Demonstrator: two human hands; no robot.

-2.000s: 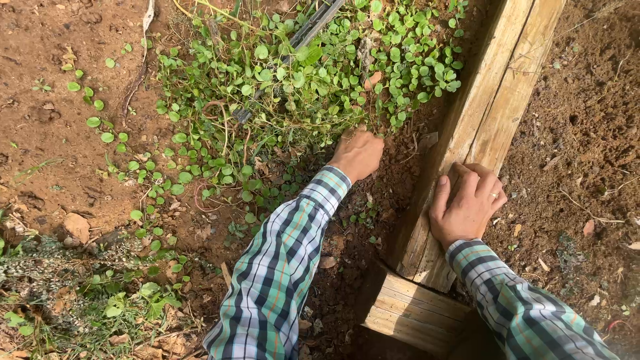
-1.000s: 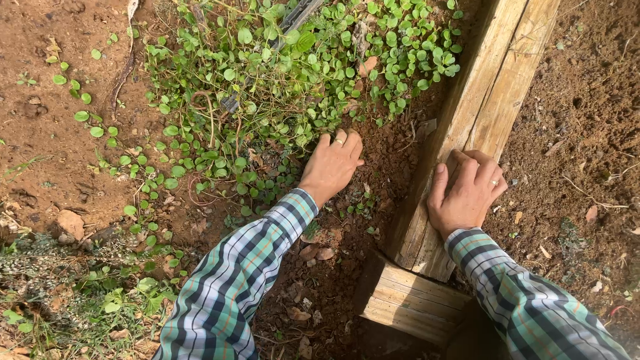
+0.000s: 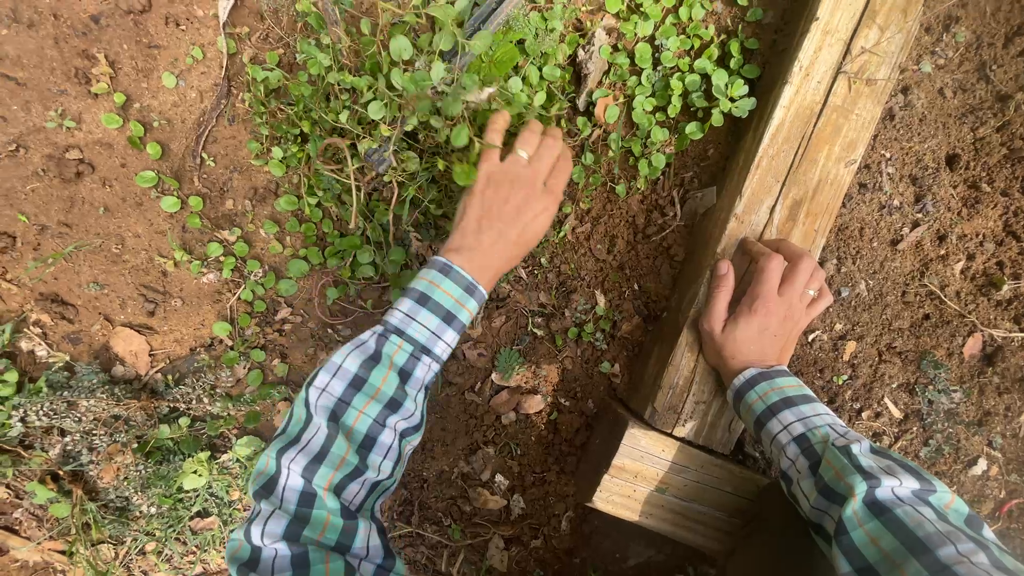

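Observation:
My left hand point(image 3: 516, 196), in a plaid sleeve and with a ring on one finger, reaches over the lower edge of a leafy green creeping plant point(image 3: 432, 88). Its fingertips are partly among the leaves, and whether they grip a stem cannot be seen. My right hand point(image 3: 764, 308), also wearing a ring, rests on top of a wooden beam point(image 3: 800, 152) with its fingers bent over the wood. Brown soil point(image 3: 656, 224) shows between the plant and the beam.
A shorter timber block point(image 3: 676, 488) sits across the beam's near end. A dark strip point(image 3: 484, 28) lies among the leaves at the top. A stone point(image 3: 130, 350) is on the soil at left, above low weeds point(image 3: 192, 472). Loose soil point(image 3: 936, 216) lies right of the beam.
My left hand has moved from the soil near the beam up and left onto the plant's leaves. My right hand has stayed on the beam.

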